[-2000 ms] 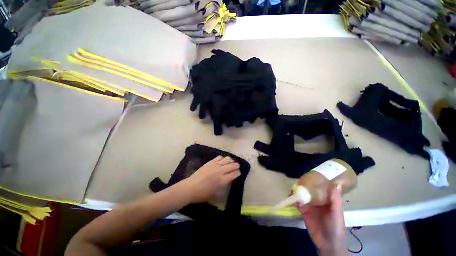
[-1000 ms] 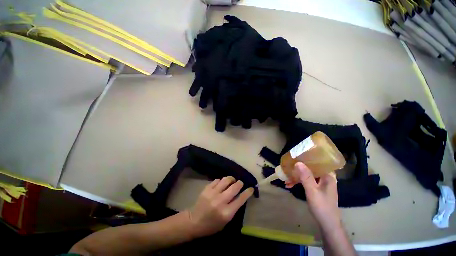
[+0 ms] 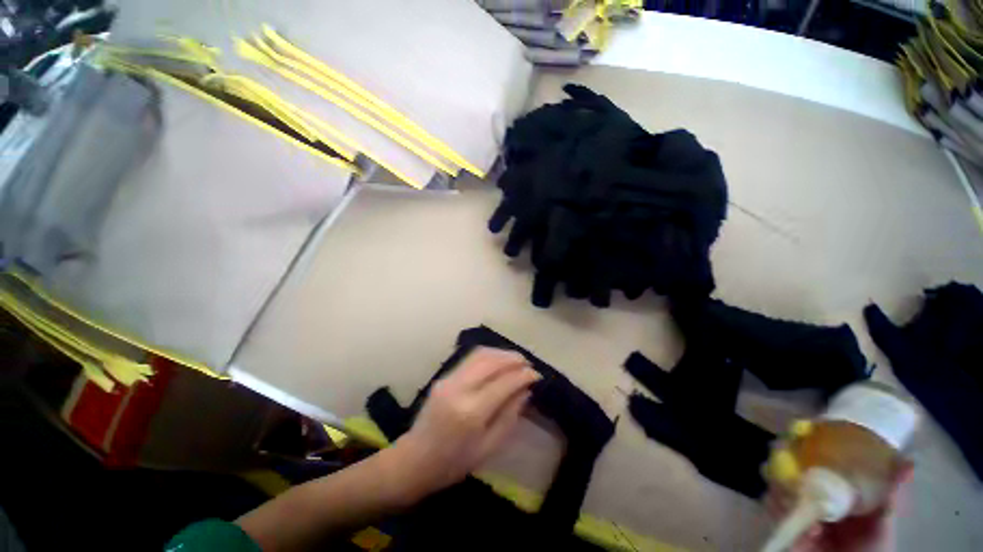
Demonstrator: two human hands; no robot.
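Observation:
A black fabric frame [image 3: 582,418] lies at the table's near edge. My left hand [image 3: 471,415] is over its upper left side, fingers bent and drawn together; whether they pinch the fabric is not clear. My right hand [image 3: 862,528] is at the lower right, blurred and partly cut off by the bottom edge, and holds the glue bottle [image 3: 846,458]. The bottle's pale nozzle points down and to the left, away from the frame. A second black frame [image 3: 787,343] lies beside and partly behind the bottle.
A heap of black pieces [image 3: 620,205] lies mid-table. Another black piece [image 3: 949,356] is at the right edge. Grey panels with yellow edging [image 3: 216,205] cover the left. Folded stacks stand at the back. Yellow tape [image 3: 507,493] runs along the near edge.
The bottle has moved away from the frame's corner, right and down, its nozzle now turned down. My left hand has shifted from that corner to the frame's upper left side. The view has shifted.

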